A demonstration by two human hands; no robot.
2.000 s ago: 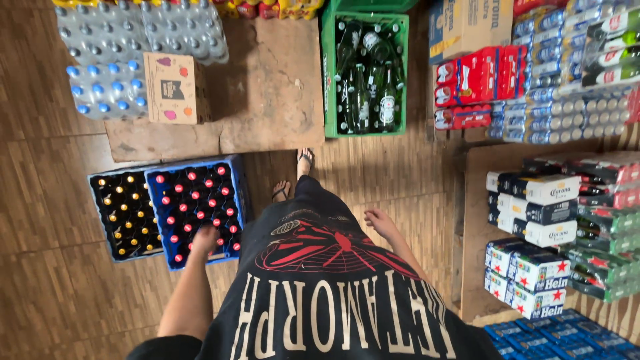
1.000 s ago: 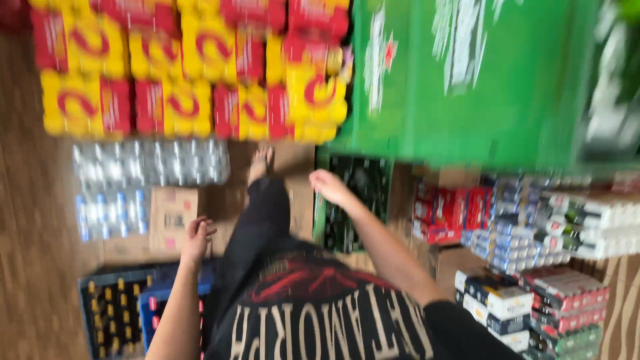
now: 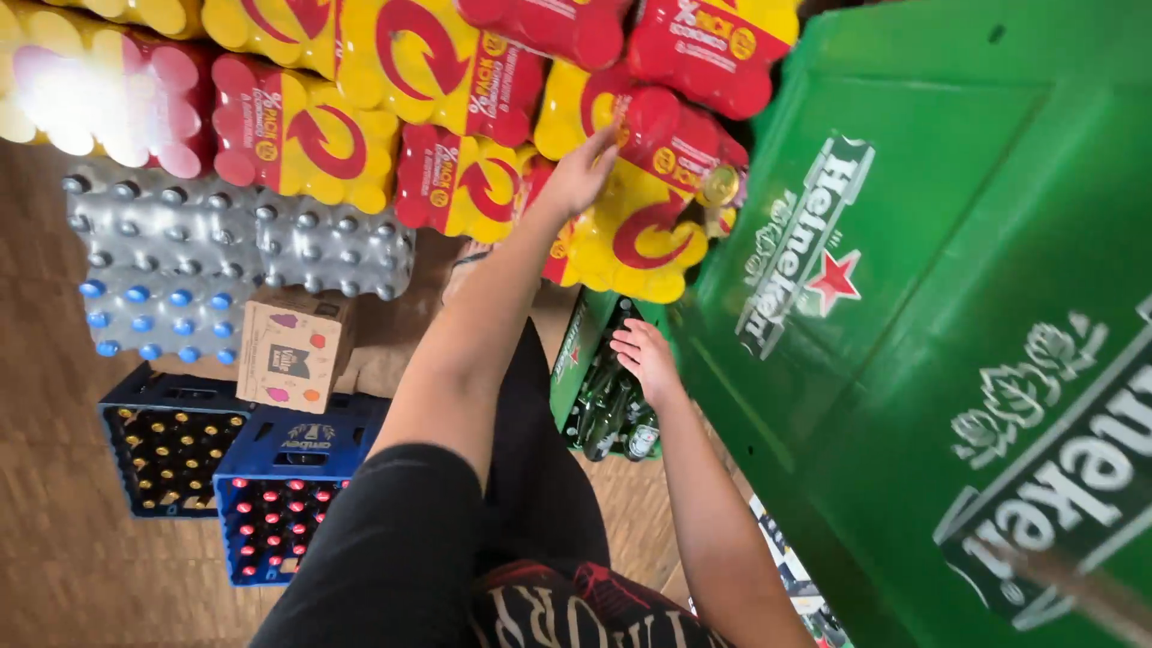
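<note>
My left hand (image 3: 583, 178) is stretched forward at the stack of shrink-wrapped red-and-yellow can packs (image 3: 661, 220), its fingers partly spread over one pack. Whether it touches the wrap is not certain, and it grips nothing visible. A gold can end (image 3: 720, 186) shows at that pack's right edge. Lower down, my right hand (image 3: 646, 360) has spread fingers and holds nothing. Beneath it in the view is a green Heineken crate (image 3: 569, 360) with green glass bottles (image 3: 607, 427), partly hidden by the hand and forearm.
Large green Heineken panels (image 3: 900, 225) slant along the right. At left are plastic-wrapped bottles (image 3: 171, 229), a cardboard carton (image 3: 292, 355), and two blue crates (image 3: 292, 441) of capped bottles on the wood-patterned floor (image 3: 54, 468). A bare foot in a sandal shows past my left forearm.
The view has swung to the can stack and green panels. My left hand has moved forward from near the carton to the can packs. My right hand is now over the bottle crate.
</note>
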